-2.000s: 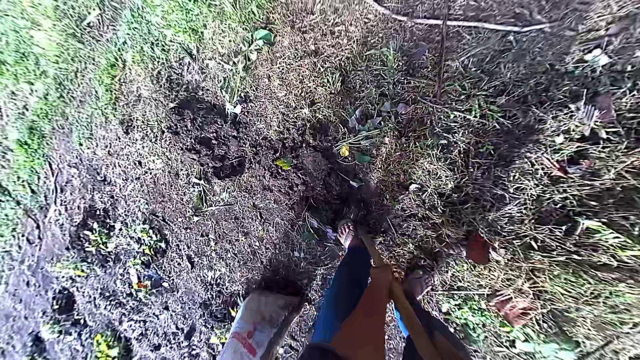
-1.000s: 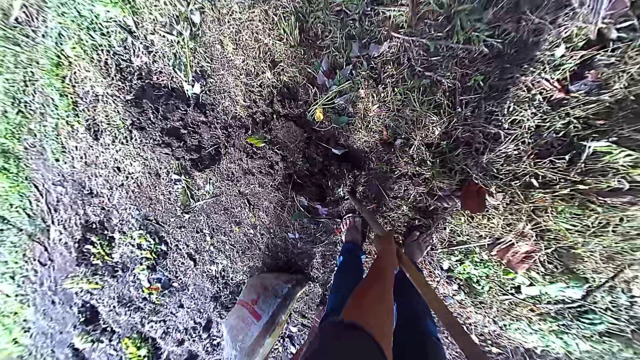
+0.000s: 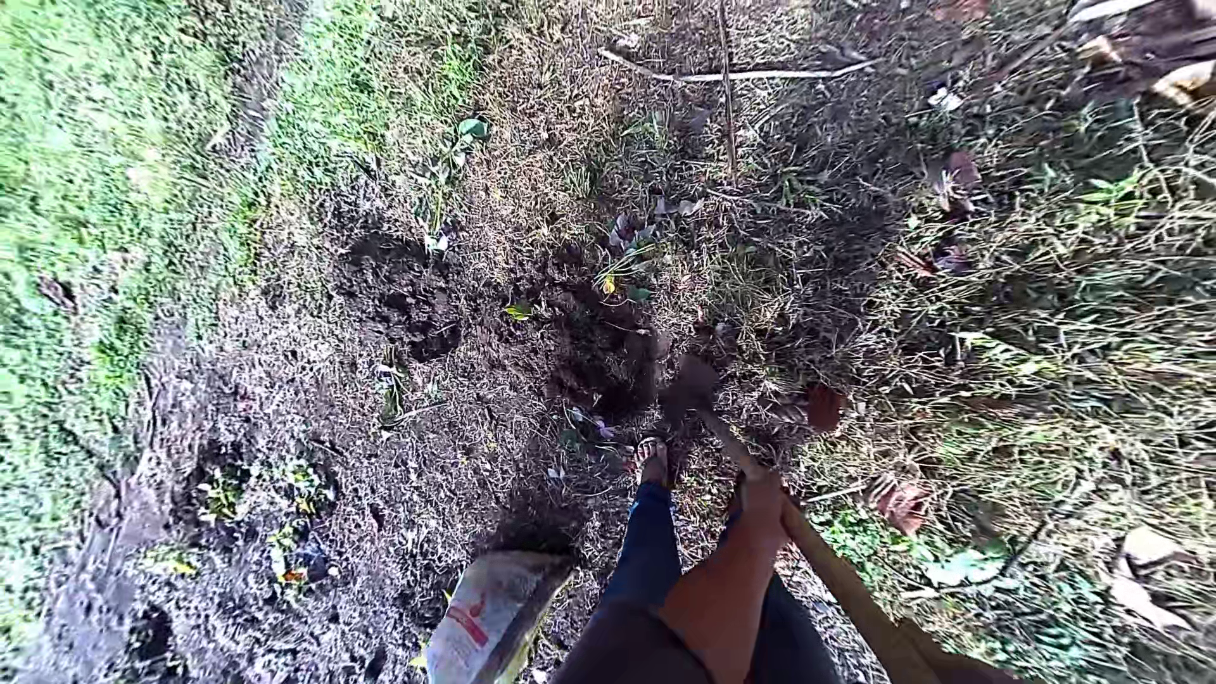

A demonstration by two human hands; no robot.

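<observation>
My left hand (image 3: pixel 763 494) is shut around the wooden handle of a long-handled digging tool (image 3: pixel 841 575). The tool's dark, blurred blade (image 3: pixel 692 385) shows just beyond my left foot, at the right side of a dug hole (image 3: pixel 603 366) with dark loose soil. At the bottom edge my right hand (image 3: pixel 926 651) is partly in view, closed on the upper part of the handle. A yellow flower (image 3: pixel 609 284) and green leaves lie at the hole's far edge.
A whitish sack with red marks (image 3: pixel 480 613) stands left of my legs. My sandalled left foot (image 3: pixel 652 461) is close to the hole. Another patch of dug soil (image 3: pixel 408 294) lies farther left. Small plants (image 3: pixel 294 494), dry leaves (image 3: pixel 901 503) and a thin stick (image 3: pixel 741 75) are around.
The tool's lower end was at the hole by my left foot; its blade now shows to the right of the hole. My right hand has come into view at the bottom edge.
</observation>
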